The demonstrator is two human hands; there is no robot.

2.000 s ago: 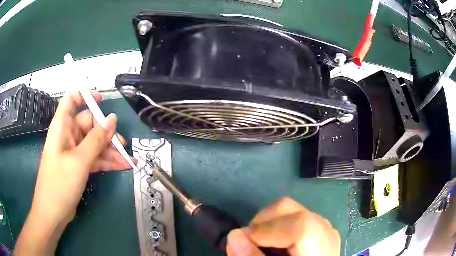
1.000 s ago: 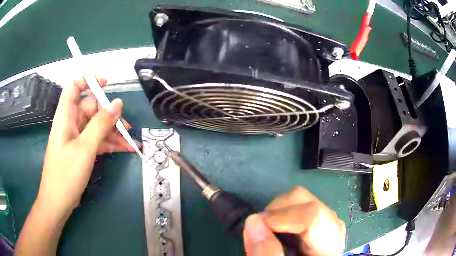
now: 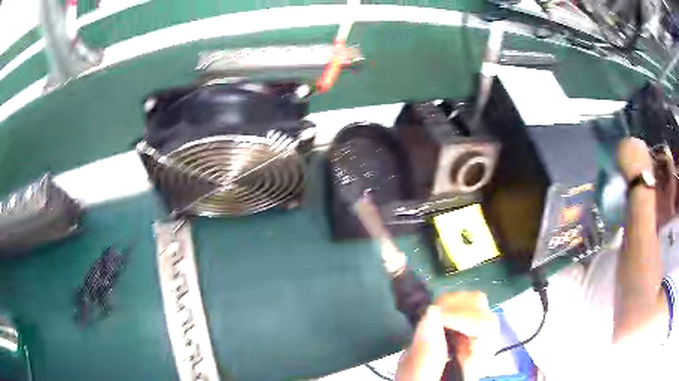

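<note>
My right hand (image 3: pixel 450 331) holds the soldering iron (image 3: pixel 406 286) by its black handle at the lower right. The iron's tip points up and left, over the front of the black waste tray (image 3: pixel 370 167). The metal fixture strip (image 3: pixel 182 298) lies upright on the green mat, left of centre, with a row of seats along it. The small parts in it are too blurred to tell. The yellow sponge (image 3: pixel 467 237) is right of the iron, below the stand's round holder (image 3: pixel 472 173). My left hand and the tweezers are not in view.
The fume fan (image 3: pixel 227 175) stands behind the strip. A loose heap of tiny black components (image 3: pixel 100 285) lies at left, near stacked fixtures (image 3: pixel 37 212). The soldering station (image 3: pixel 569 216) stands right of the stand. Another person's arm (image 3: pixel 636 245) shows at far right. A cable runs below the station.
The view has turned right and is blurred. The iron has moved from the strip to the waste tray. My left hand and the white tweezers have left the picture. The component heap and another person's arm now show.
</note>
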